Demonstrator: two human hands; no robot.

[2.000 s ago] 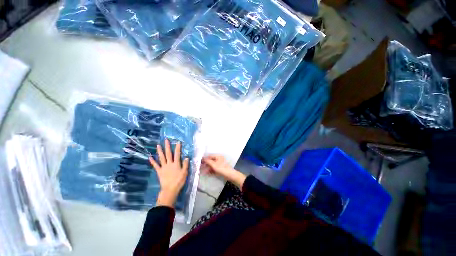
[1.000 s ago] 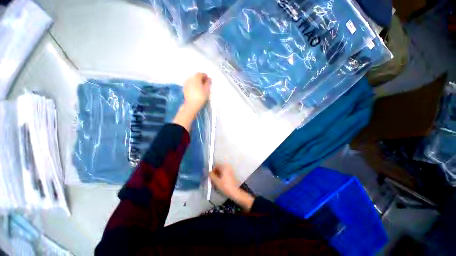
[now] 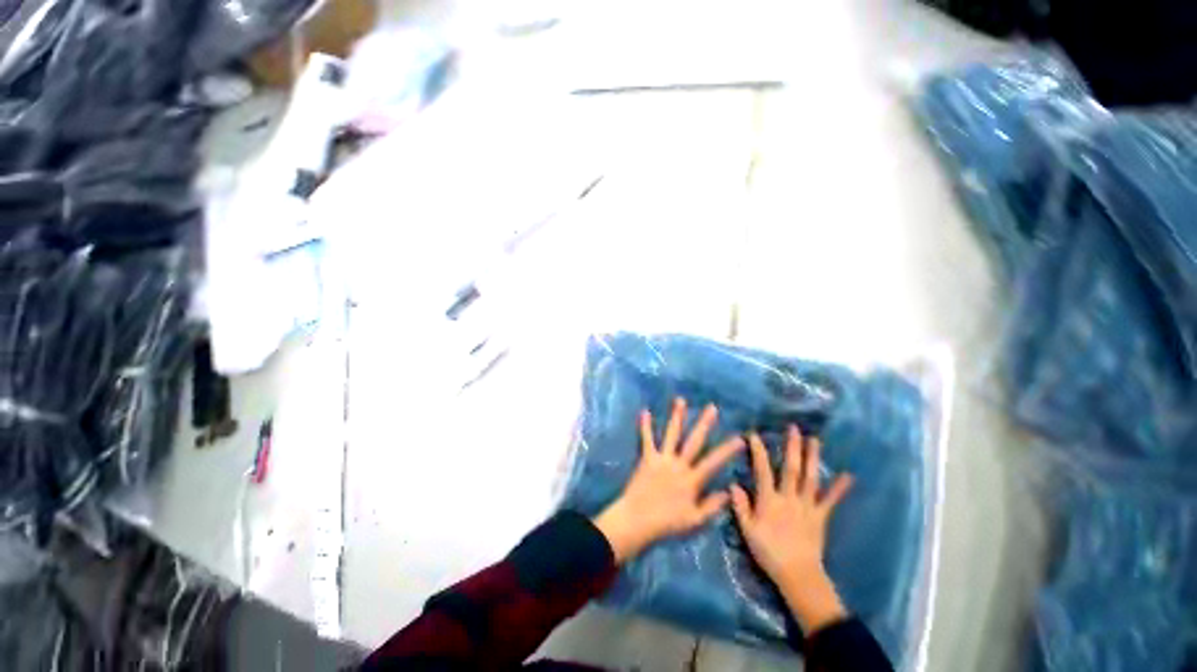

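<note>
A bagged teal garment (image 3: 866,460) lies flat on the white table (image 3: 656,236), in clear plastic with dark print. The bag's pale open or sealed edge runs down its right side; which one I cannot tell. My left hand (image 3: 670,486) lies flat on the left half of the bag with fingers spread. My right hand (image 3: 788,519) lies flat near the bag's middle, fingers spread, close beside my left hand. Neither hand grips anything. My hands cover part of the print.
More bagged blue garments (image 3: 1103,289) lie at the right. Dark bagged garments (image 3: 92,263) are piled at the left. White bags (image 3: 256,276) lie back left, near a black rectangular item (image 3: 210,394) and a small pink item (image 3: 263,453). A long white strip (image 3: 328,551) lies at front left.
The view has swung left. My hands have left the bag's edge, where they were pinching, and now both press flat on its face. The blue bin is out of view.
</note>
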